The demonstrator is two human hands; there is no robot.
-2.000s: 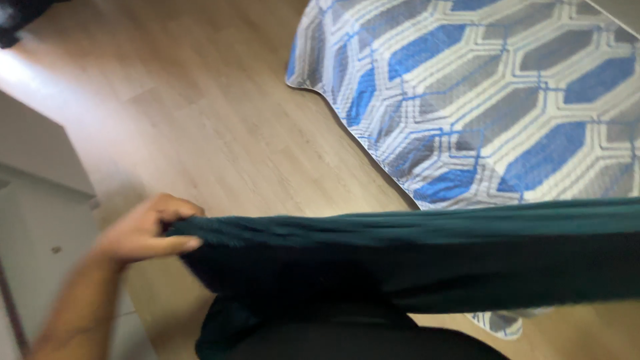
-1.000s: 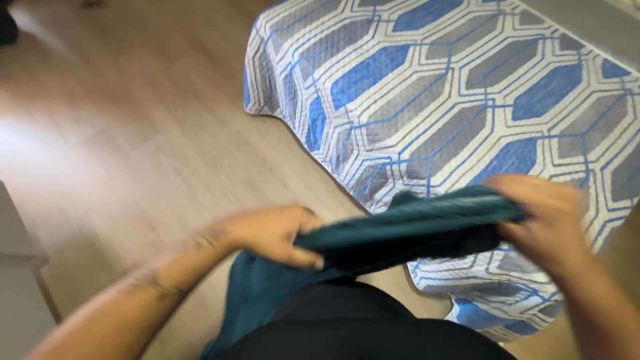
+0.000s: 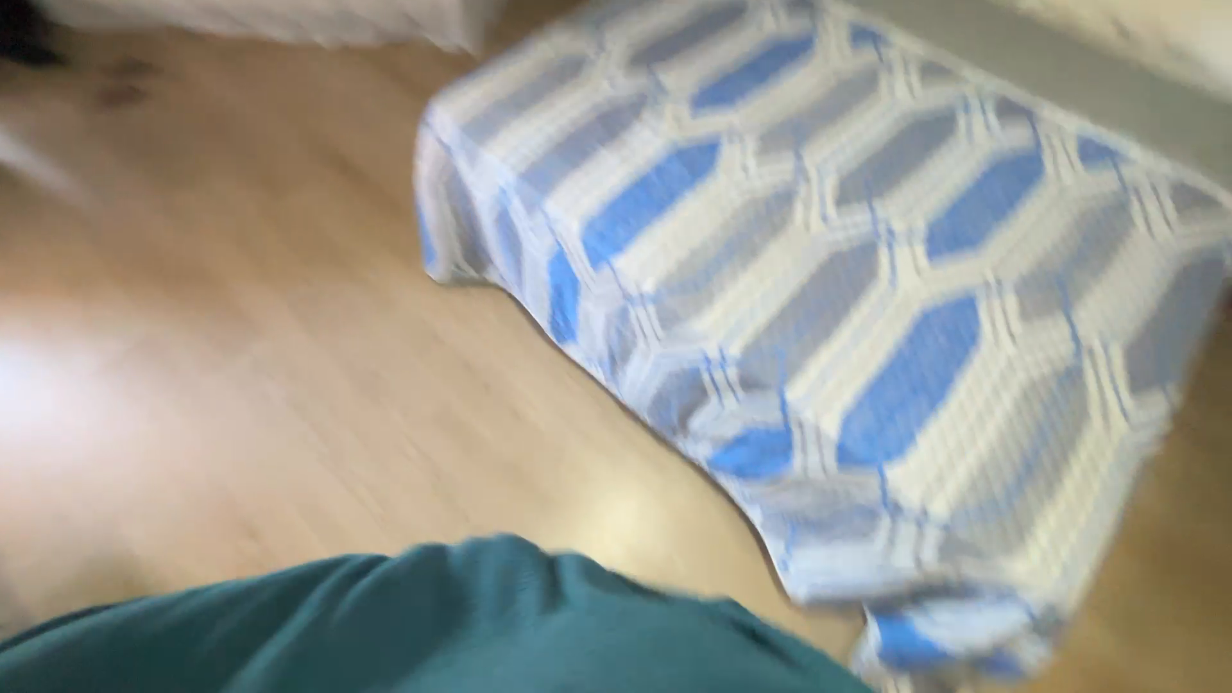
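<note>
A teal cloth (image 3: 462, 616) with gathered folds fills the bottom of the head view, from the left edge to right of the middle. Its lower part runs out of the frame. Neither of my hands shows, so what they hold or touch is hidden. Beyond the cloth lies a quilted bedspread (image 3: 770, 279) patterned with blue, grey and white elongated hexagons, its edge hanging down toward the floor. The picture is blurred by motion.
Light wood-look flooring (image 3: 289, 385) runs along the left side of the bedspread. A grey band (image 3: 1068, 77) borders its far right side. A pale draped thing (image 3: 318, 19) is at the top left, near a dark object (image 3: 24, 34).
Both my hands, which gripped the teal cloth a second ago, have left the view. The cloth, bunched between them then, now spreads across the bottom. The view has shifted over the bedspread.
</note>
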